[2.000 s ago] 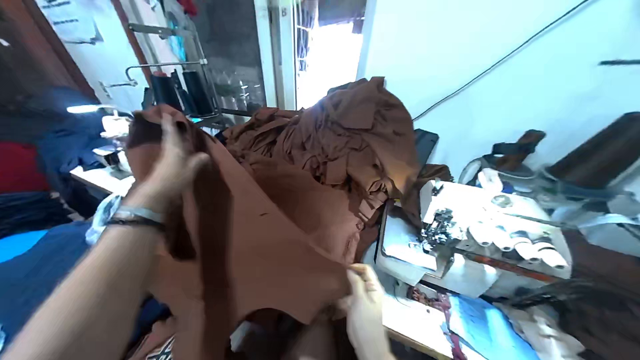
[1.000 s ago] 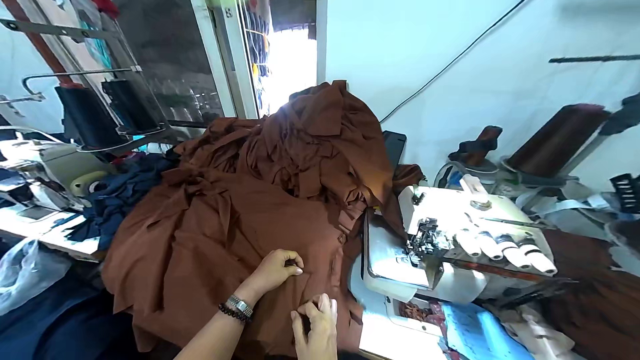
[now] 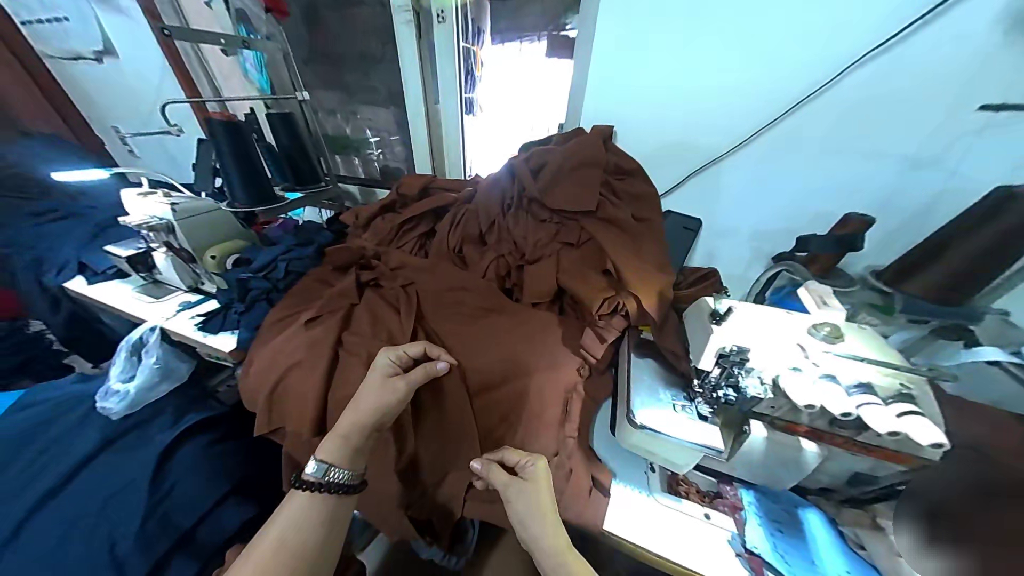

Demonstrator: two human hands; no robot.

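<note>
Brown fabric lies spread and folded over the work surface, with a tall heap of the same brown cloth behind it. My left hand, with a metal watch and a dark bead bracelet at the wrist, pinches a fold of the fabric between thumb and forefinger near the middle. Lower and to the right, my right hand pinches the fabric's edge between thumb and forefinger. An overlock sewing machine stands to the right of the brown cloth.
At the left are a second sewing machine, dark blue cloth, a plastic bag and black thread cones. A large brown thread cone stands at the right; light blue material lies below the overlock machine.
Two seconds ago both hands held a brown piece raised and stretched; one second ago they were low on the spread cloth. My left hand is now farther from my right, with cloth pinched in both.
</note>
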